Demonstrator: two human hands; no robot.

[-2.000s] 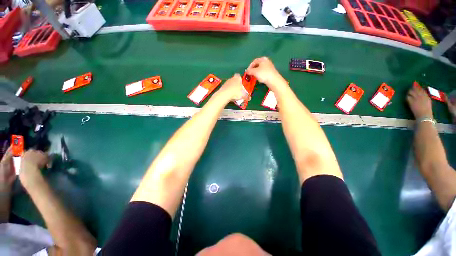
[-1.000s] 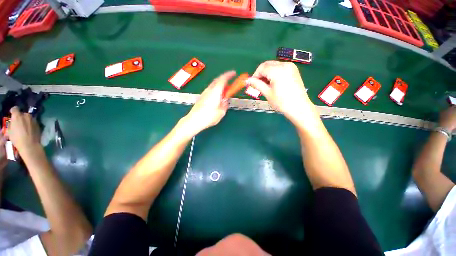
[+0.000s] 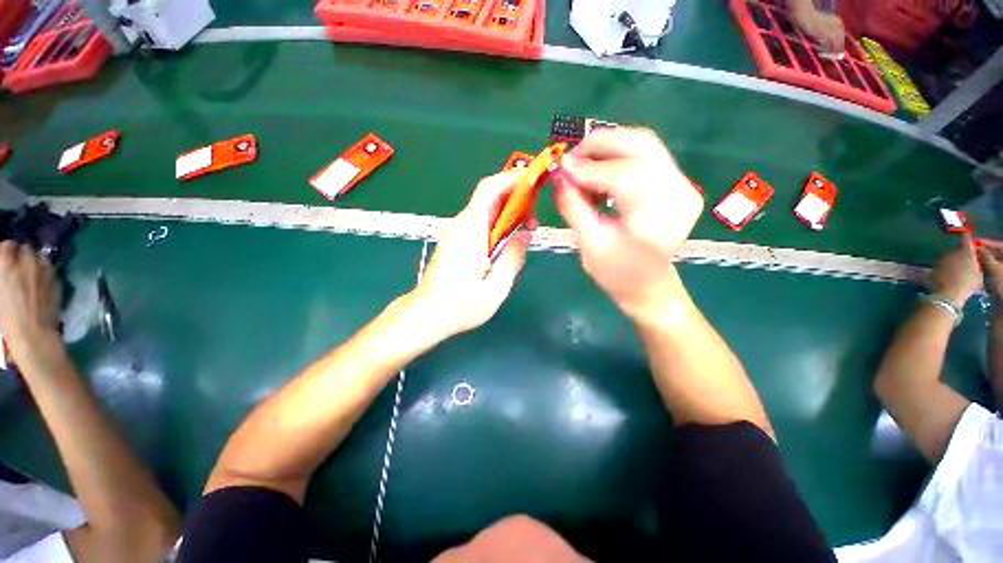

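My left hand (image 3: 473,258) is shut on an orange phone housing (image 3: 520,203), held tilted above the rail, its far end pointing up and right. My right hand (image 3: 625,203) is at the far end of the housing with its fingertips pinched together; whether they hold a small part is too small to tell. Another orange housing (image 3: 518,161) lies on the belt behind the held one, mostly hidden. A dark assembled phone (image 3: 569,127) lies on the belt, partly covered by my right hand.
More housings with white labels lie on the green belt to the left (image 3: 352,166) and right (image 3: 744,200). A pale rail (image 3: 297,213) edges the belt. Red trays (image 3: 434,24) stand beyond. A small white ring (image 3: 462,394) lies on the near table. Co-workers' arms reach in at both sides.
My left hand has lifted the housing off the belt and turned it. My right hand now works at its far end. The housings and dark phone on the belt have shifted left.
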